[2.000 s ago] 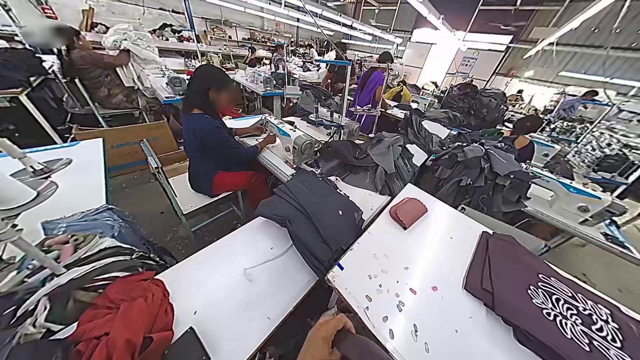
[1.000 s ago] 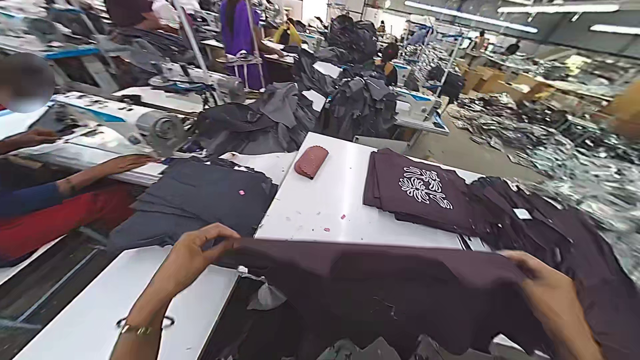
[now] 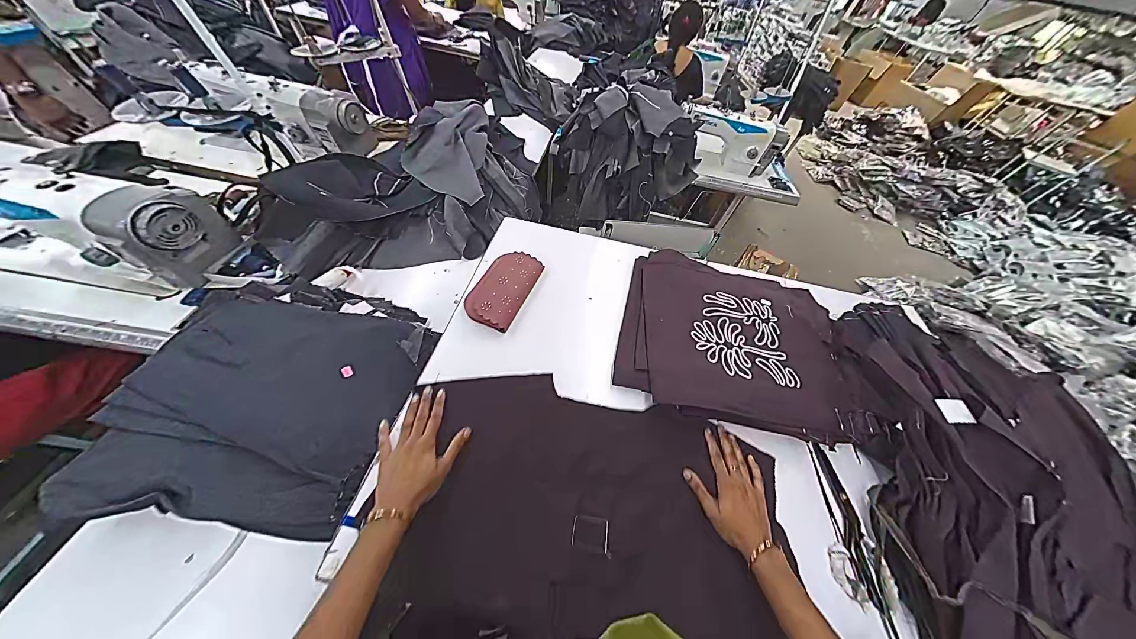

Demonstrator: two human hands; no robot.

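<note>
A dark maroon fabric piece point(image 3: 515, 479) lies spread over the white table in front of me, with a small square outline near its middle. My left hand point(image 3: 413, 461) rests flat on its left edge, fingers apart. On its right part my right hand point(image 3: 732, 488) lies flat, fingers spread. Just beyond the right hand is a stack of maroon panels point(image 3: 674, 355), the top one bearing a white looped design. A scallop-edged reddish case point(image 3: 504, 291) sits on the table past the fabric.
Grey fabric panels point(image 3: 257, 399) are stacked at the left, near a sewing machine point(image 3: 160, 222). More maroon garments point(image 3: 985, 479) hang over the right side. Grey cloth heaps point(image 3: 453, 177) and another sewing machine point(image 3: 737, 138) stand beyond. Fabric pieces point(image 3: 1021, 222) cover the floor at right.
The maroon fabric, held up between both hands a second ago, now lies on the table. Both hands have come down and lie flat on it.
</note>
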